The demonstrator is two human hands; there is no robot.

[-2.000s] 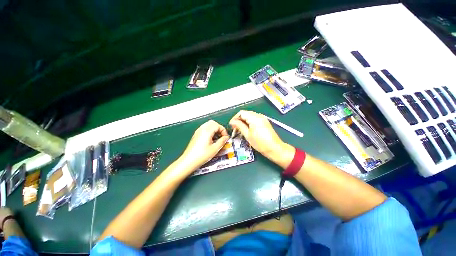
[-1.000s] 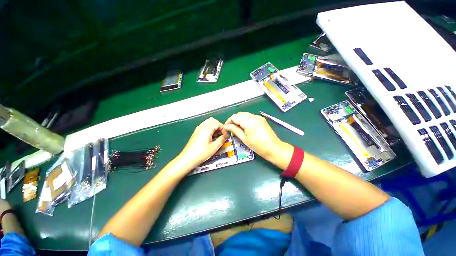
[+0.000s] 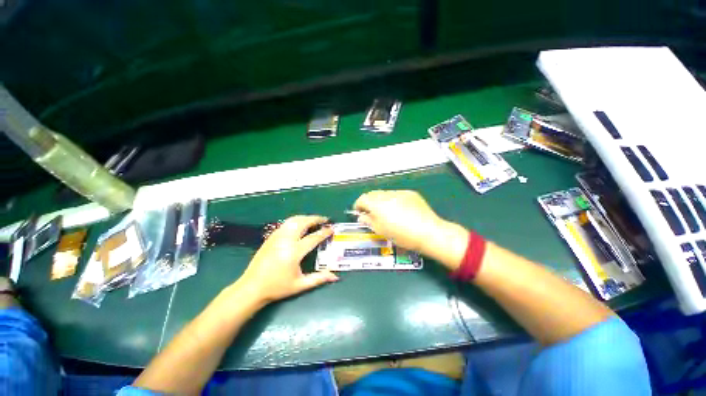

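Observation:
A phone mid-frame (image 3: 370, 261) lies open side up on the bench, with an orange-yellow strip and black areas inside and a green patch at its right end. My left hand (image 3: 282, 261) holds its left end, thumb at the near edge and fingers at the far edge. My right hand (image 3: 402, 220) is over the far right part, fingertips pinched on a slim tool, seemingly tweezers (image 3: 353, 212), mostly hidden by the hand. A dark bundle of thin cables (image 3: 238, 234) lies left of the phone, partly behind my left hand.
Clear bags (image 3: 166, 251) and an orange-brown pile (image 3: 69, 254) lie left, near a taped pole (image 3: 81, 170). More phone frames (image 3: 592, 244) lie right, beside a white slotted tray (image 3: 619, 93). Two units (image 3: 323, 124) are on the belt. Another person's blue sleeve (image 3: 25, 344) shows far left.
My hands have moved apart, and my left fingers have spread onto the frame's left end. The frame now lies straighter. The slim tool has left the bench right of my hands. The view has shifted.

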